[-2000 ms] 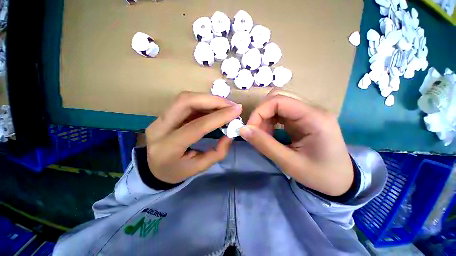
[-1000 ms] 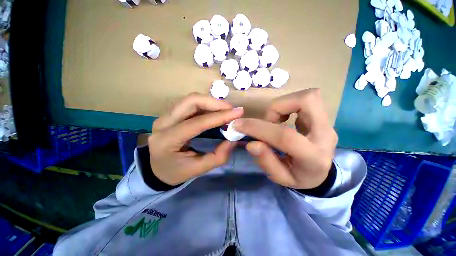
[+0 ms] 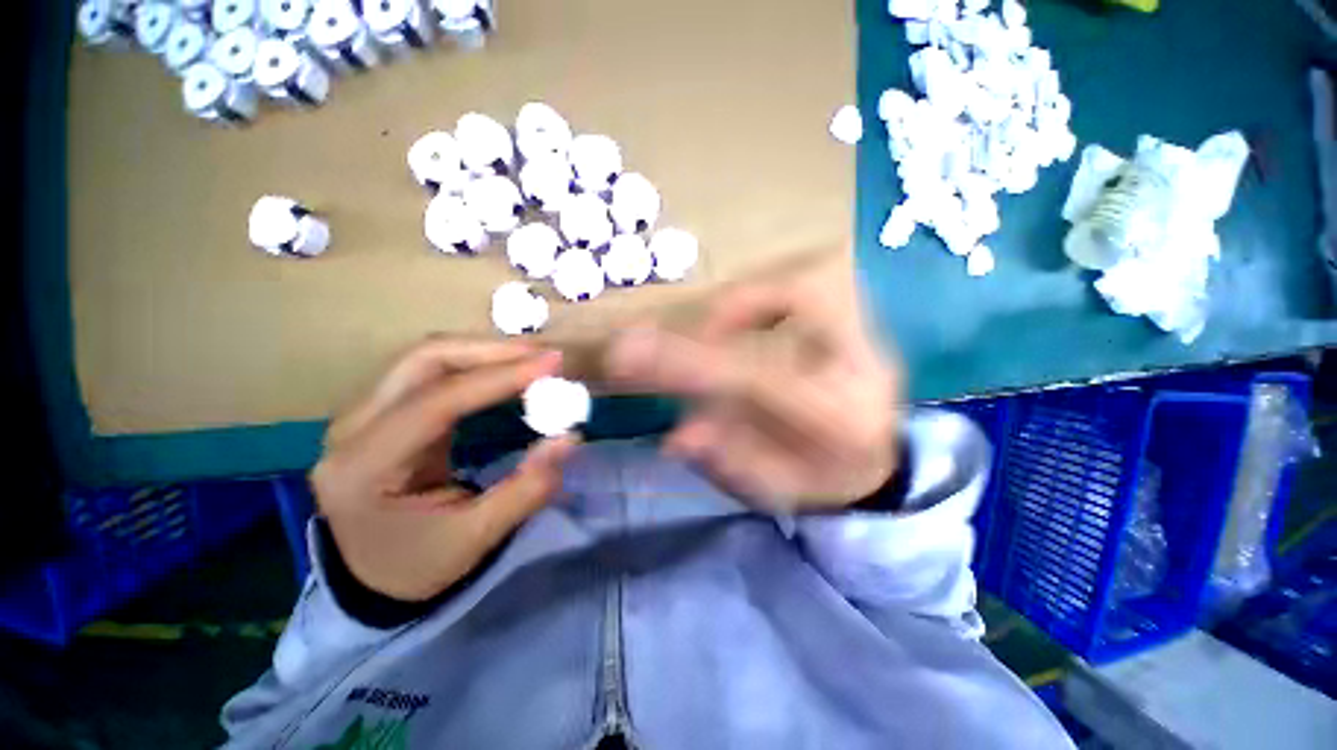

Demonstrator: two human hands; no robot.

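Note:
A small white housing (image 3: 557,406) with a white cap face up is held between the thumb and fingertips of my left hand (image 3: 433,454), over the table's near edge. My right hand (image 3: 777,388) is blurred, just right of the housing and apart from it; its fingers look apart and no part shows in it. A cluster of capped white housings (image 3: 584,220) stands on the cardboard sheet (image 3: 337,344) beyond my hands. One housing (image 3: 518,308) stands a little nearer to me than the cluster.
Rows of housings with dark holes (image 3: 279,66) stand at the upper left. A housing with a small piece against it (image 3: 279,224) is at left. Loose caps (image 3: 975,125) heap on the green surface (image 3: 953,330). A bottle on a white wipe (image 3: 1158,279) lies at right. Blue crates (image 3: 1070,513) are below.
The view has shifted right, bringing the upper-left rows into sight. My right hand has come away from the housing. My left hand still holds it.

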